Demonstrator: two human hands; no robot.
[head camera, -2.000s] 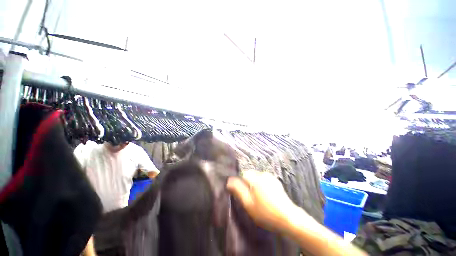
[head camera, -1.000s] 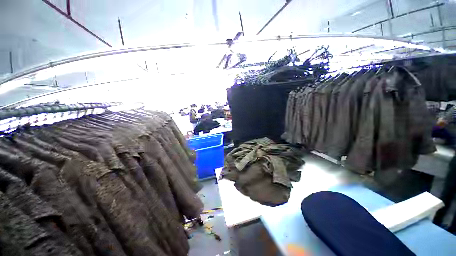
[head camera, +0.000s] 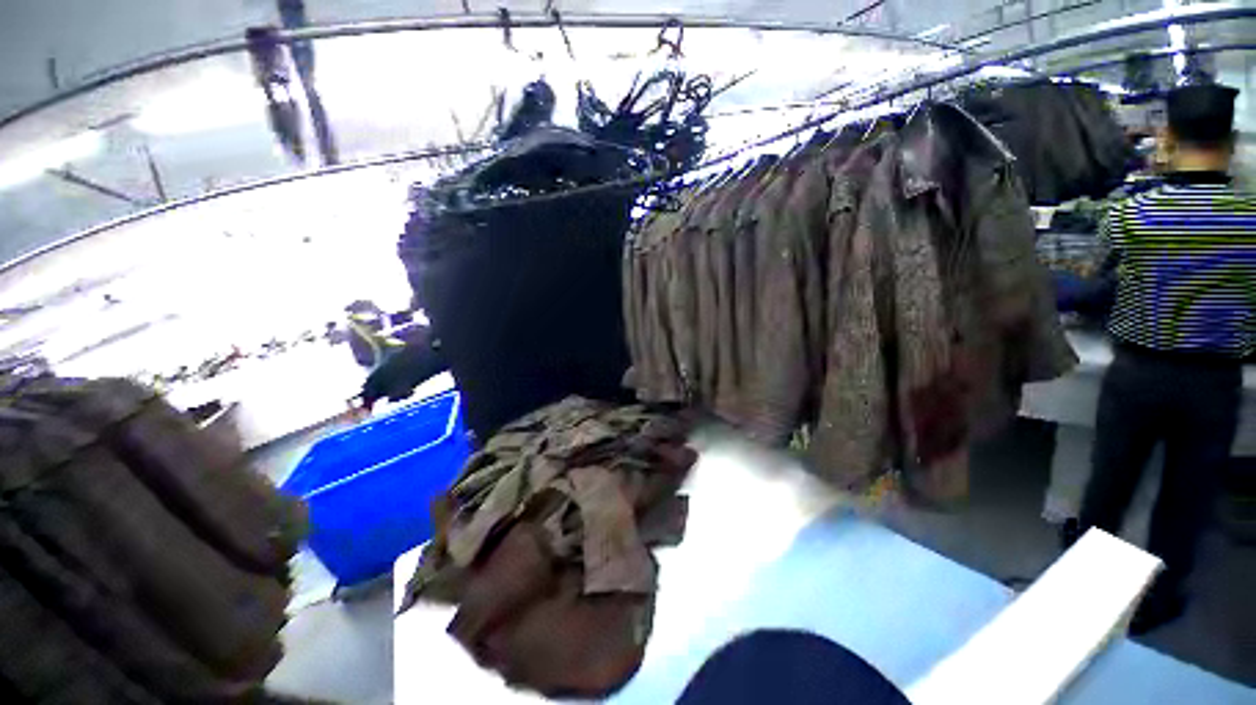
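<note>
No hand of mine is in the picture. Nearest in front, a heap of crumpled brown unpressed jackets (head camera: 558, 551) lies on the white table end (head camera: 730, 482). The rounded end of the dark navy pressing board (head camera: 792, 672) shows at the bottom edge, on the pale blue table cover (head camera: 882, 579). A long white bar (head camera: 1050, 627) lies across the blue cover to the right of the board.
Brown jackets (head camera: 827, 276) hang on a rail behind the table, beside dark hanging garments (head camera: 530, 296). A blue bin (head camera: 379, 482) stands left of the heap. More jackets (head camera: 131, 551) hang at the left edge. A person in a striped shirt (head camera: 1187, 262) stands back right, facing away.
My view has turned right, away from the left rail. The hand and the jacket it held two seconds ago are out of the picture. The person in stripes has come into view.
</note>
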